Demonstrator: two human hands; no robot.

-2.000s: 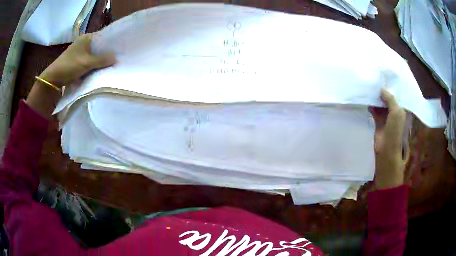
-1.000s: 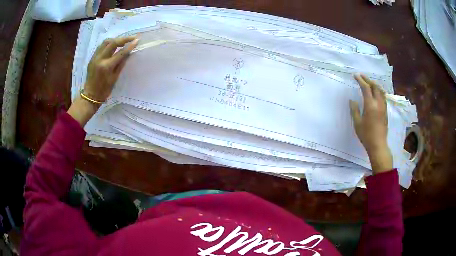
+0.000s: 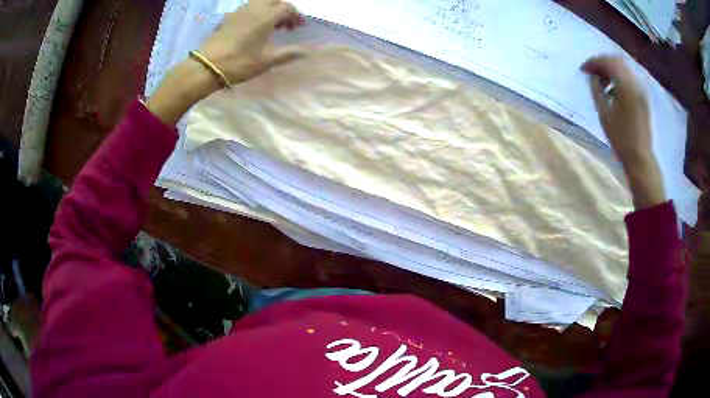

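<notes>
A large white pattern sheet (image 3: 514, 62) with thin lines and printed marks lies across the far side of the pile. A crumpled cream piece (image 3: 405, 132) lies bare nearer my body, over layered white sheets (image 3: 342, 221). My left hand (image 3: 249, 39), with a yellow bangle, is over the far left of the pile, thumb and fingers apart. My right hand (image 3: 623, 101) is over the right part of the white sheet, fingers bent and blurred; whether it pinches the sheet is unclear.
A long pale speckled roll (image 3: 47, 93) lies along the left of the dark reddish-brown table (image 3: 210, 233). More paper sheets (image 3: 650, 15) are at the top right. Dark floor with white scraps (image 3: 167, 264) shows below the table edge at left.
The printed white sheet now lies farther from my body, and the cream piece is uncovered. Both hands have moved away from my body. The view has shifted, and the pile appears more tilted.
</notes>
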